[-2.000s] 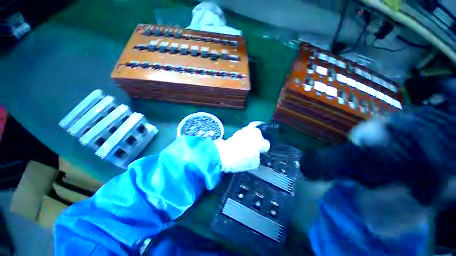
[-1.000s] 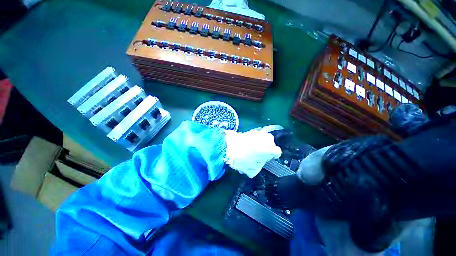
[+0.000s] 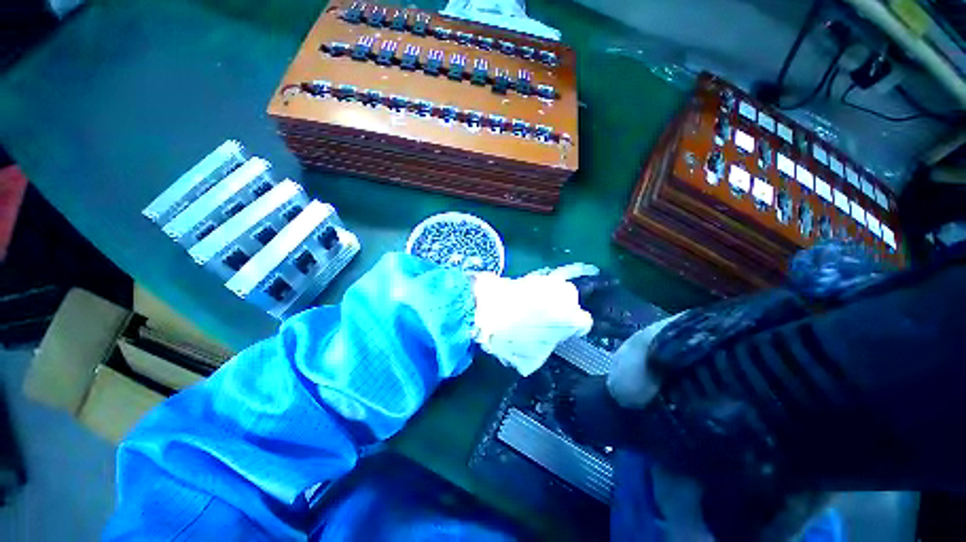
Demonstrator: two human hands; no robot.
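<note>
A dark fixture (image 3: pixel 489 439) holds finned silver heat sinks (image 3: pixel 556 453) at bottom centre. My left hand (image 3: pixel 535 318), in a white glove with dark fingertips, lies at the fixture's upper left edge; what its fingertips touch or hold is unclear. A large dark electric screwdriver (image 3: pixel 805 371) reaches in from the right over the fixture and hides much of it. My right hand (image 3: pixel 633 368), mostly hidden and blurred, shows as a pale gloved part around the tool's front. The driver's tip is not clearly visible. A round white dish (image 3: pixel 455 241) of tiny screws stands just above my left wrist.
An orange-brown board stack (image 3: pixel 424 132) with black transistors stands at the back. Another stack (image 3: pixel 757 196) with white squares is at back right. Assembled heat sinks (image 3: pixel 254 228) sit left. An open carton (image 3: pixel 79 355) is lower left. Cables (image 3: pixel 869 72) lie upper right.
The view has shifted. The driver and my right hand have come left over the fixture, covering its right part, with only a slight shift in the last second. My left hand stays at the fixture.
</note>
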